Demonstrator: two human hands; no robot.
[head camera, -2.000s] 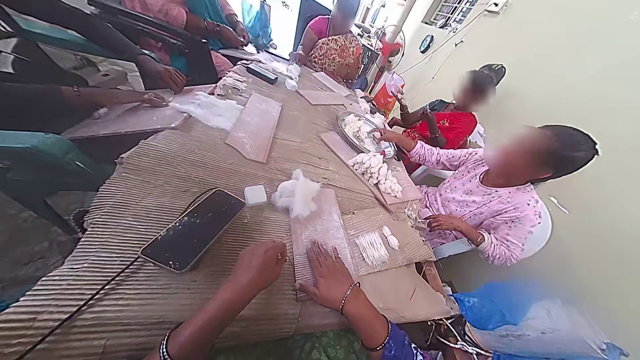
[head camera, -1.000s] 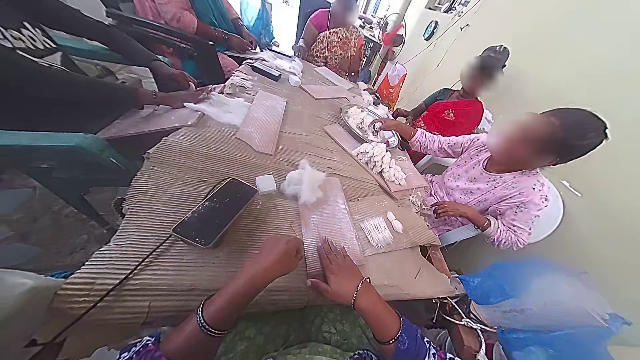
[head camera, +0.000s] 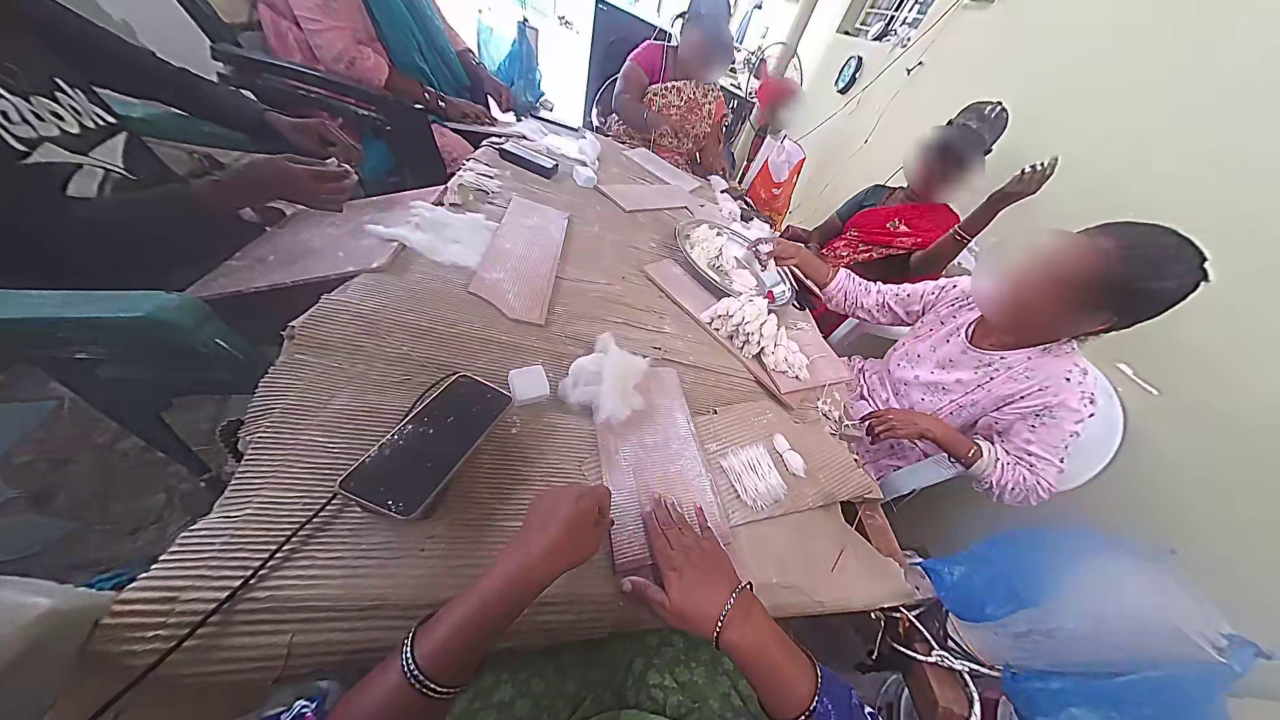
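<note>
My right hand lies flat, palm down, across the near end of a ridged, pinkish board. Beside the board's left edge, my left hand is curled into a loose fist; whether anything is inside it is hidden. A tuft of white cotton rests at the board's far end, next to a small white block. Right of the board, a row of thin white cotton wicks lies on corrugated cardboard, with small white cotton pieces beside it. I cannot tell if a thin strand is under my right palm.
A phone with a cable lies left of my hands on the corrugated table cover. Several people sit around the table. A steel plate of cotton and a board with bundled wicks are at the right. Blue plastic bags stand lower right.
The person in red at the right has raised a hand. The dark-sleeved person's hands at the left have come away from the cotton. My hands keep nearly the same pose at the board.
</note>
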